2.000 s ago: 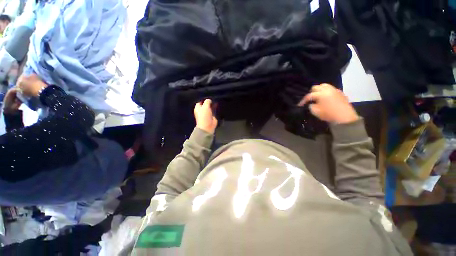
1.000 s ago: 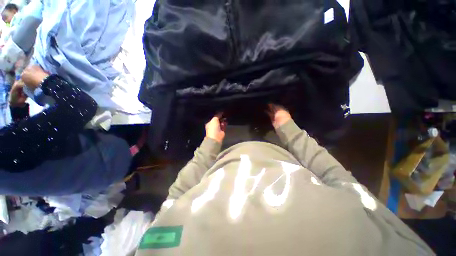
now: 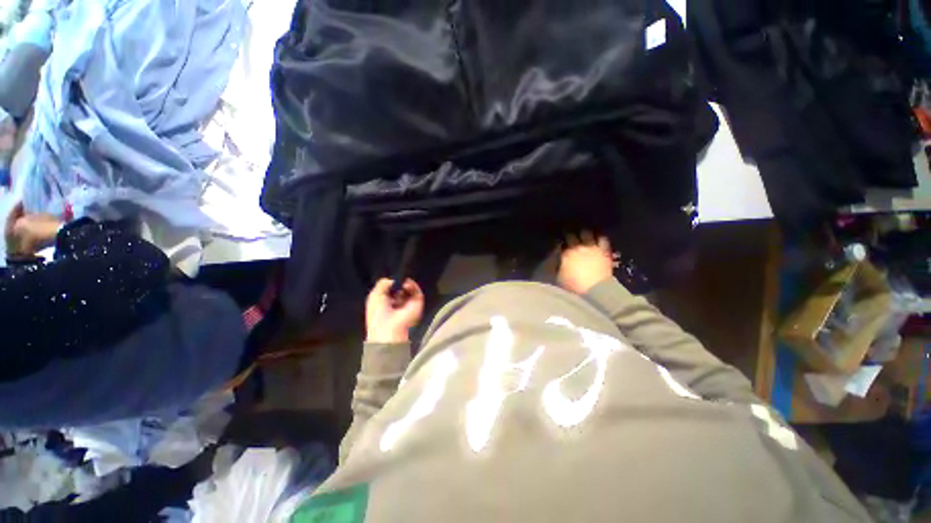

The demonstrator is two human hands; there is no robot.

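Note:
A black garment [image 3: 408, 92] lies over the near edge of the table, its shiny lining up, with bright creases and a small white label at its upper right. My left hand [image 3: 395, 306] is shut on a narrow dark part of the garment that hangs below the table edge. My right hand [image 3: 586, 263] is at the garment's lower edge, right of centre, its fingers against the black cloth. The fingertips blend into the cloth, so I cannot tell whether they grip it. No tool can be made out in either hand.
Light blue cloth [image 3: 123, 92] lies on the white table [image 3: 740, 184] at the left, beside white cloth. A neighbouring person's dark speckled sleeve [image 3: 102, 271] is at the left. Another black garment [image 3: 817, 92] hangs at the right. An open carton [image 3: 842, 317] stands below right.
My left hand has moved left and down, drawing a narrow dark part with it. My right hand came inward from the right earlier and has since moved slightly right and lower.

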